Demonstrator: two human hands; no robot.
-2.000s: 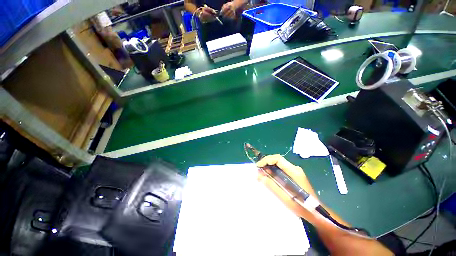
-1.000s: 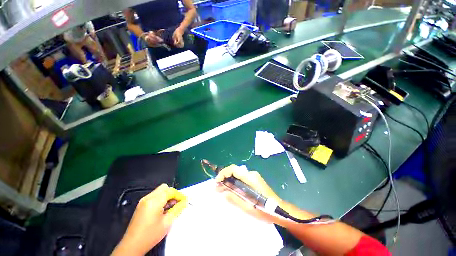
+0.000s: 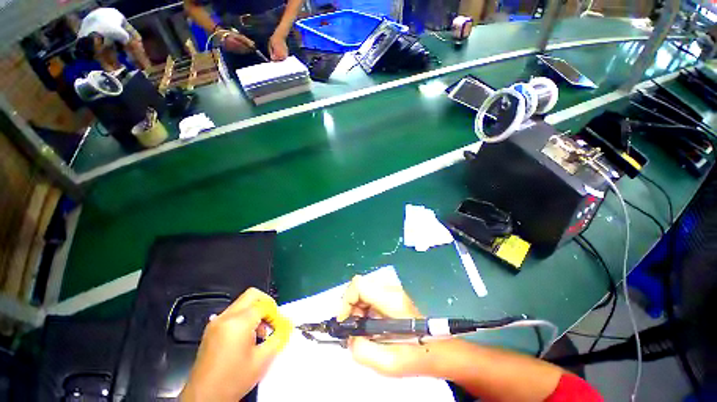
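Note:
My right hand (image 3: 393,357) holds the soldering iron (image 3: 393,326) nearly level, its tip pointing left at my left hand's fingertips. My left hand (image 3: 236,345), with yellow finger cots, is pinched at the left edge of the bright white pad (image 3: 354,385). A small dark spot shows between its fingers; whether it is a held lead is too unclear to tell. A black panel back (image 3: 216,267) with an oval raised part lies beside and partly behind my left hand. Another black panel back (image 3: 59,345) lies further left.
The black soldering station (image 3: 527,184) with white-rimmed spool (image 3: 501,115) stands right, behind the iron stand (image 3: 479,224) and its yellow sponge (image 3: 511,250). White tissue (image 3: 424,229) and a white strip (image 3: 470,268) lie nearby. Small solar panels (image 3: 568,71) lie beyond. A person works opposite.
My left hand has come into view and is pinched near the pad. The iron has swung from pointing up-left to nearly level, its tip now at my left fingertips. The view has shifted.

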